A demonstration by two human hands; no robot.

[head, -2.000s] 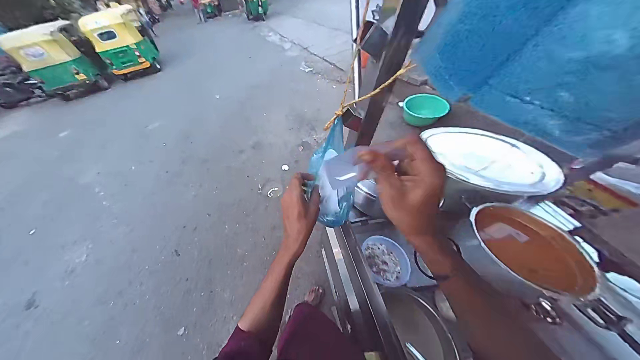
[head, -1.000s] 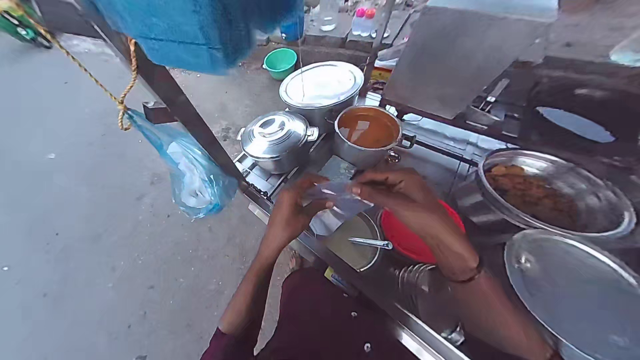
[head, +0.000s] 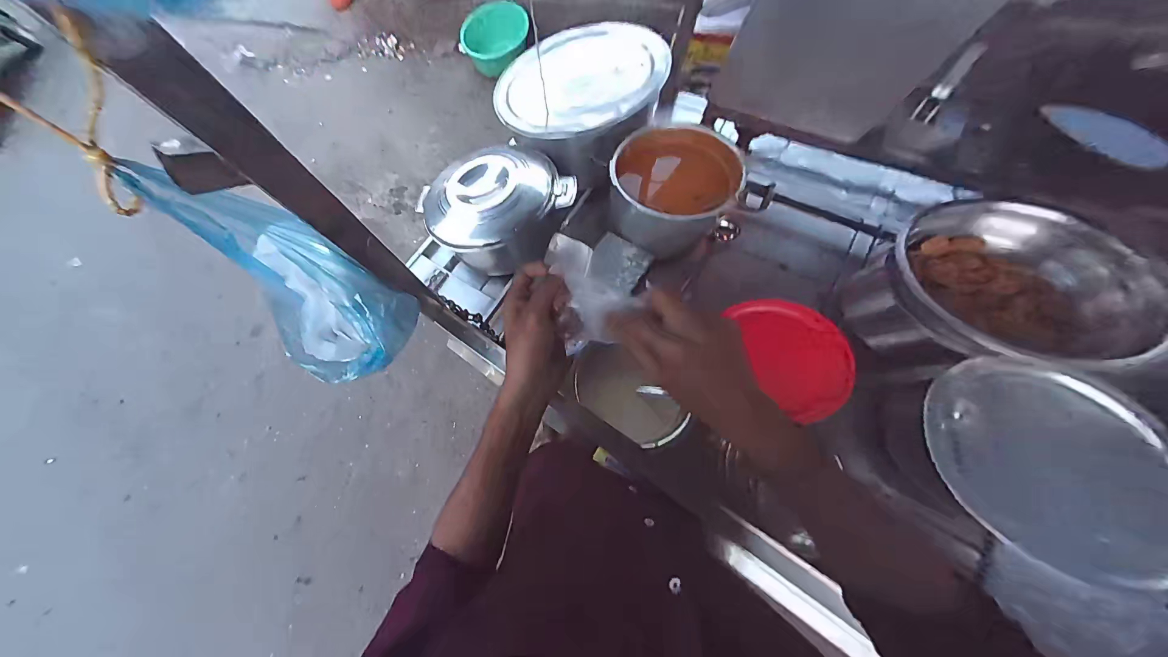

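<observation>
Between my two hands a small clear plastic bag (head: 595,297) is stretched, blurred by motion. My left hand (head: 536,319) is closed on its left side. My right hand (head: 680,351) has its fingers on the right side. Just below the bag stands a steel pot of pale liquid (head: 625,401) with a spoon handle in it. A red plastic bowl (head: 794,360) lies right of my right hand. Beyond the bag are a lidded metal pot (head: 493,201) and a pot of orange-brown gravy (head: 680,178).
A blue plastic bag (head: 338,319) hangs by a yellow rope (head: 94,146) from the cart's dark post (head: 246,137). At right are a steel bowl of fried food (head: 1022,283) and a round metal lid (head: 1049,474). A large lidded pot (head: 584,78) and a green tub (head: 494,36) are farther back.
Both hands were beside the hanging blue bag two seconds ago; now they are over the cart with the clear bag. The view has swung right.
</observation>
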